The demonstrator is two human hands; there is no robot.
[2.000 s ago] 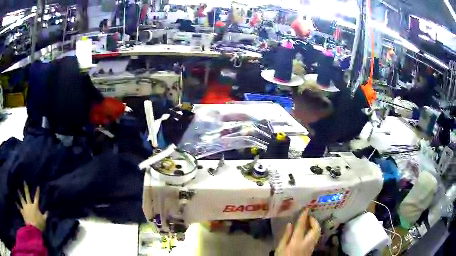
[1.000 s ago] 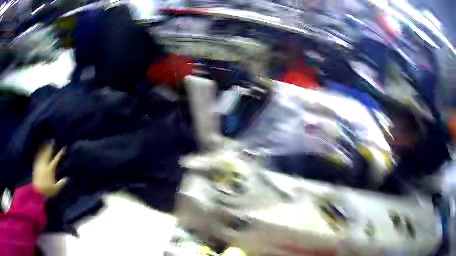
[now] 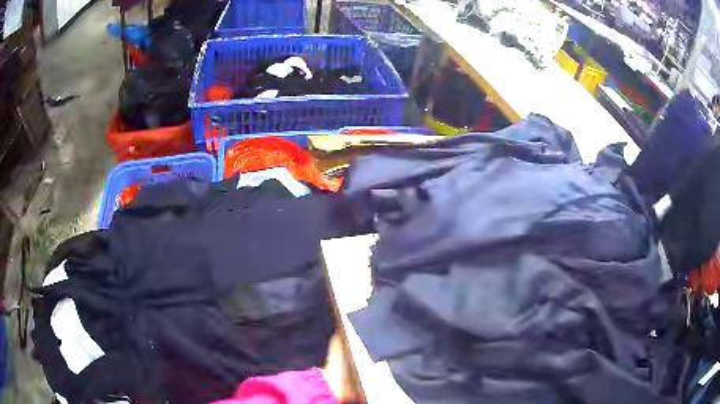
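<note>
A large heap of dark navy cloth [image 3: 513, 260] lies on the white table [image 3: 351, 276], right of centre. A black garment pile [image 3: 229, 276] with white pieces [image 3: 75, 335] at its left end lies to the left, beyond the table edge. One hand [image 3: 339, 371], cut off by the lower edge and blurred, shows at bottom centre beside a pink sleeve [image 3: 280, 388]. It looks like my left hand; its fingers and whether it holds cloth cannot be made out. My right hand is out of the picture.
A blue slatted crate [image 3: 300, 110] with dark and white pieces stands beyond the piles. A smaller blue crate [image 3: 158, 167] and a red container [image 3: 150, 142] stand at left. Another white table [image 3: 545, 87] runs at upper right. Dark cloth hangs at far right.
The view has swung left from the sewing machine to the cloth piles and crates. The machine is out of view. The pink-sleeved hand now shows at bottom centre, and my right hand has left the picture.
</note>
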